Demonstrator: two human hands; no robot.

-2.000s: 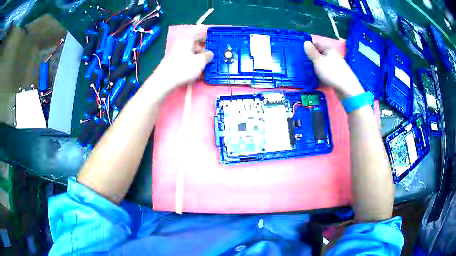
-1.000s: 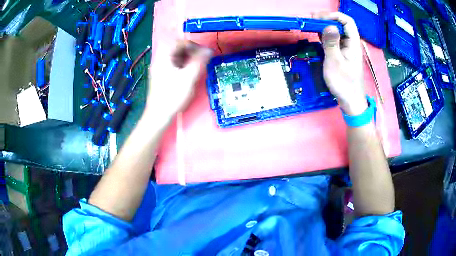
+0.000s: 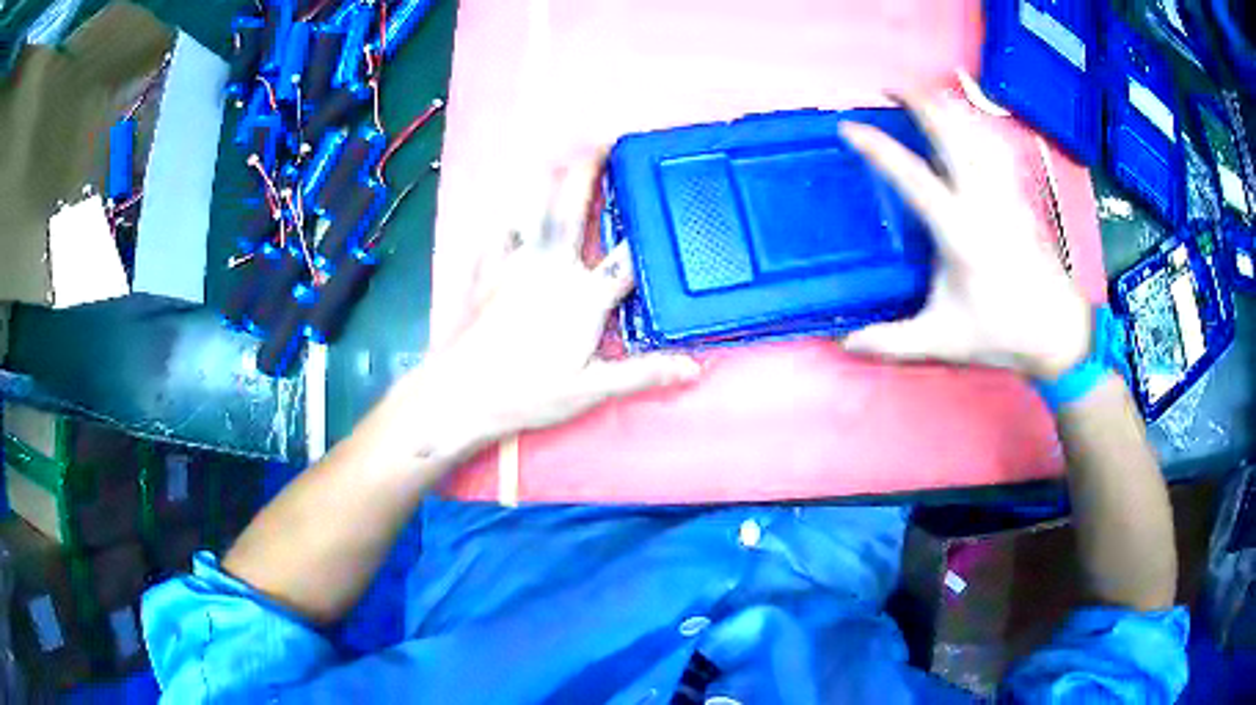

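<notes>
The blue back cover (image 3: 813,221) lies outer face up over the front housing on the pink-red mat (image 3: 771,427); the board inside is hidden. A narrow gap or edge of the housing shows at its left side. My left hand (image 3: 537,317) is at the left end of the device, fingers spread, fingertips at its edge. My right hand (image 3: 964,248) spans the right end, thumb and fingers at its top and bottom edges. Both hands are slightly blurred.
Battery packs (image 3: 324,179) with thin leads are piled at the left. An open carton (image 3: 186,179) stands beyond them. Blue covers (image 3: 1040,69) lie at the upper right, and a part-built unit (image 3: 1171,324) lies at the right. Tweezers (image 3: 1050,193) lie near the mat's right edge.
The back cover went from upright behind the housing to flat over it, hiding the board. My left hand moved down to the device's left end; my right hand now spans its right end.
</notes>
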